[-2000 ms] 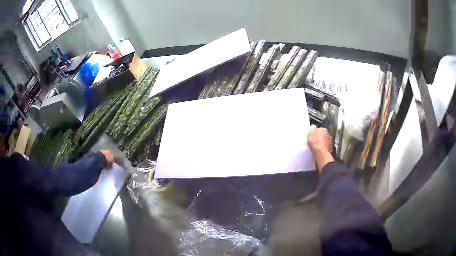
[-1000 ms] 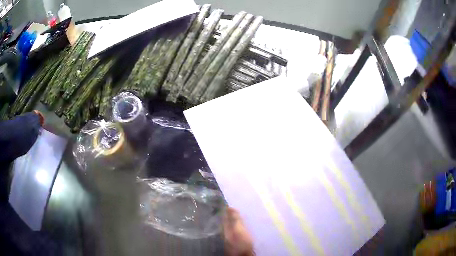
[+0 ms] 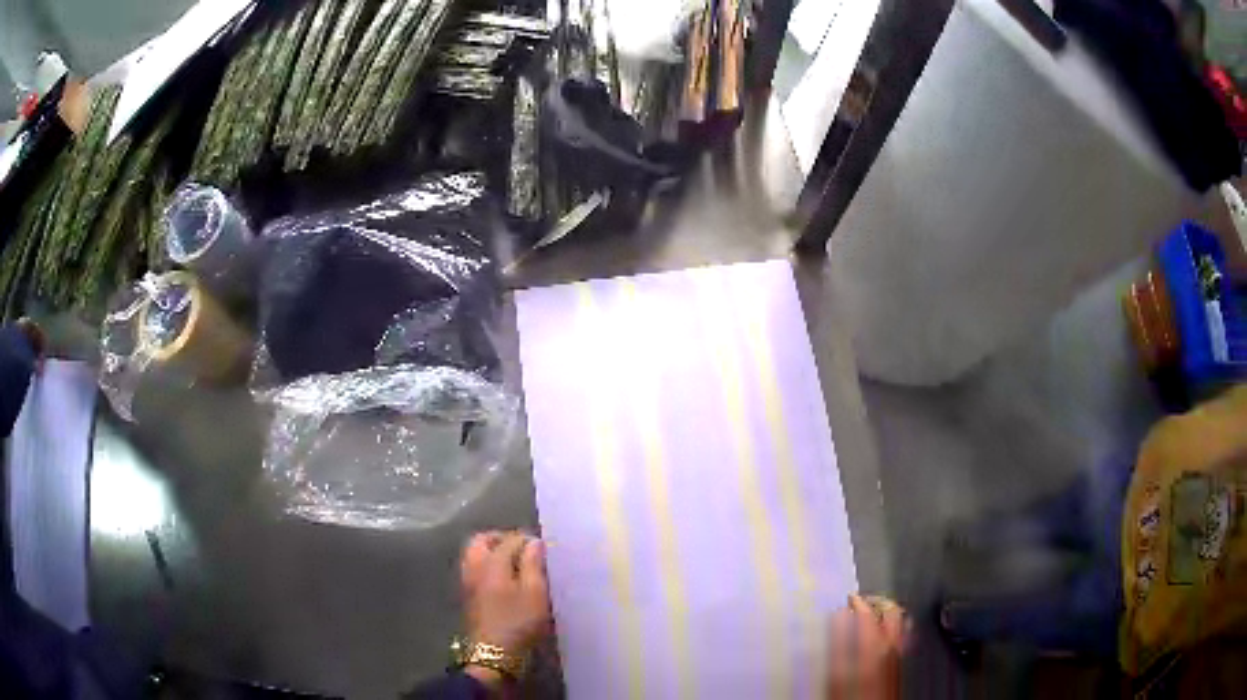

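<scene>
A white-lilac carrier board (image 3: 698,465) with several faint yellow stripes lies lengthwise in front of me; its near end is cut off by the frame. My left hand (image 3: 506,595), with a gold-coloured band at the wrist, grips its left edge. My right hand (image 3: 868,650), partly cut off and blurred, grips its right edge near the lower rim. No black bands show on the board. A crumpled clear plastic bag (image 3: 390,451) with a small dark mark lies left of the board. A black-filled plastic bag (image 3: 363,294) lies behind it.
Two tape rolls, one whitish (image 3: 198,226) and one tan (image 3: 171,321), stand left. Camouflage-pattern strips (image 3: 335,82) line the back. Another person's sleeve and hand (image 3: 21,349) are at far left by white sheets (image 3: 52,492). A metal frame post (image 3: 868,123) rises behind right.
The board has turned lengthwise and come to lie in front of me, its yellow stripes showing. My left hand is now at its left edge and my right hand at its right. The view has shifted right.
</scene>
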